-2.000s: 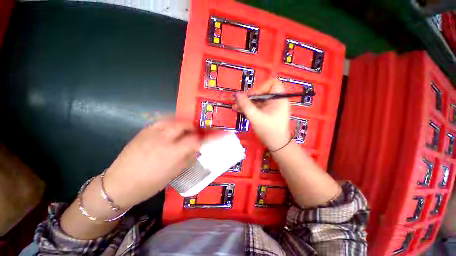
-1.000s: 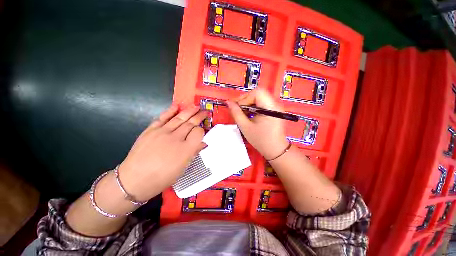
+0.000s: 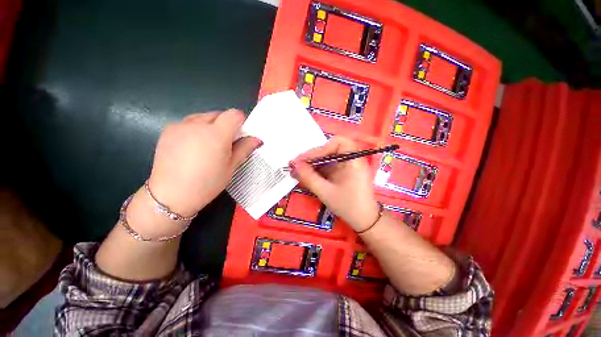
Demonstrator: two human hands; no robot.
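My left hand (image 3: 198, 164) holds the white adhesive sheet (image 3: 284, 125) by its left edge, thumb on top. The sheet's lower part shows rows of fine dark stripes. My right hand (image 3: 343, 181) holds the dark tweezers (image 3: 356, 156), their tip at the striped part's right side. Whether a piece is on the tip cannot be told. The sheet is above the red foam tray (image 3: 389, 33) and covers part of its left column. Phone frames with yellow pads lie in the pockets, such as one frame (image 3: 333, 93) just above the sheet.
A stack of red trays (image 3: 527, 171) stands at the right, with frames in its top tray. A dark green surface (image 3: 132, 72) lies left of the working tray. A brown object (image 3: 26, 243) is at the lower left edge. Plaid sleeves show at the bottom.
My left hand has come off the frame in the left column and now holds the sheet, raised and more upright. The tweezers have moved from that frame to the sheet's striped part.
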